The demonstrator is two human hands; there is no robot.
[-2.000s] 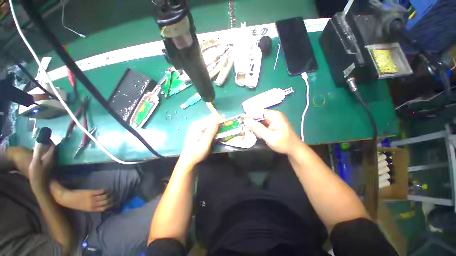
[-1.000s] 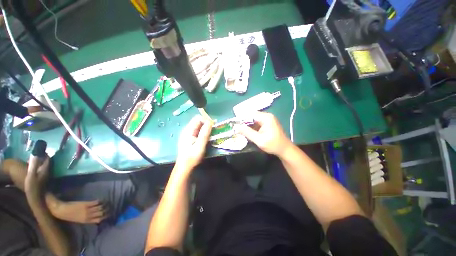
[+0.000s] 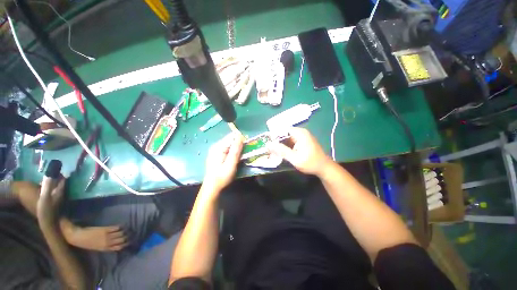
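An open white housing half with a green circuit board (image 3: 256,145) in it lies between my hands at the bench's front edge. My left hand (image 3: 223,161) grips its left end. My right hand (image 3: 303,152) holds its right end with thumb and fingers. A second pale shell piece (image 3: 265,161) shows just below it; what holds it is hidden. The black hanging screwdriver (image 3: 207,76) points down, its pale yellow tip close to my left fingers. A closed white handheld device (image 3: 293,115) lies just beyond my right hand.
Shells (image 3: 237,79) are heaped behind the screwdriver. A black tray (image 3: 145,118) and an open shell with board (image 3: 162,135) lie left. A smartphone (image 3: 321,58) and soldering station (image 3: 378,56) stand right. Cables cross the left side. Another person's hand (image 3: 51,195) holds a dark-topped object at left.
The camera view has shifted, so the bench sits slightly further left than two seconds ago. Both hands keep hold of the housing, with only slight finger movement.
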